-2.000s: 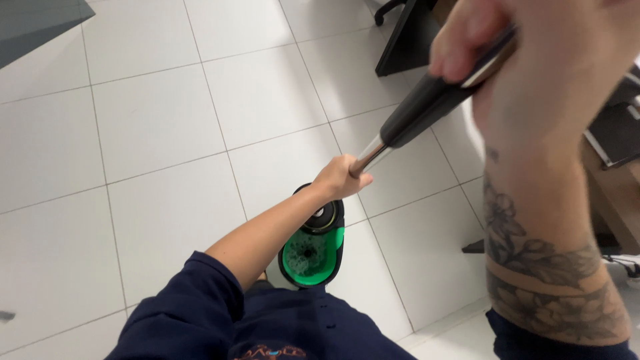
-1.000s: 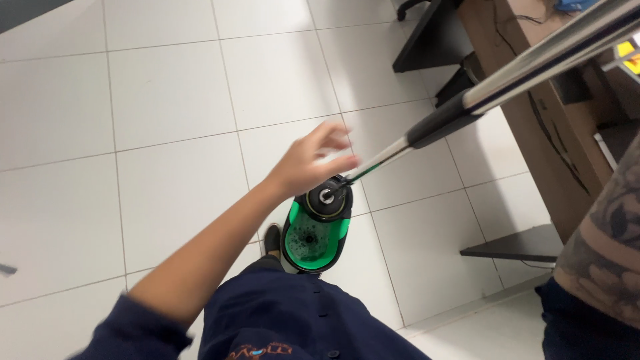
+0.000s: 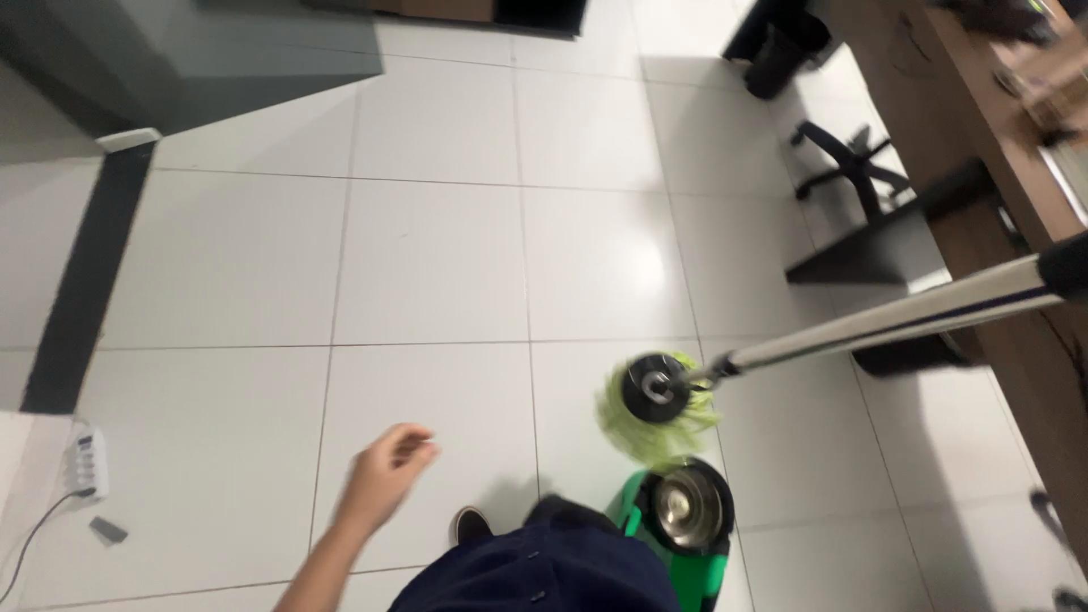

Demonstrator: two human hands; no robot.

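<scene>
My left hand [image 3: 395,467] is in the air over the floor at lower centre, fingers curled loosely with nothing visible in them. My right hand is outside the frame. A spin mop's metal handle [image 3: 892,327] runs in from the right edge, with a black grip on it. Its round black mop head [image 3: 656,388], with blurred light-green strands, hangs just beyond the bucket. The green and black mop bucket [image 3: 701,578] stands at my right side, its metal spin basket [image 3: 687,508] uncovered.
Wooden desks [image 3: 977,127] line the right side, with a chair base [image 3: 854,166] and a black waste bin [image 3: 786,55] near them. At left, a power strip [image 3: 92,463] with a cable lies by the wall. A grey glass panel [image 3: 272,68] stands at upper left.
The mop head has come out of the bucket's spin basket. My left hand has moved away from the mop handle, and my right hand has left view. The view has shifted widely.
</scene>
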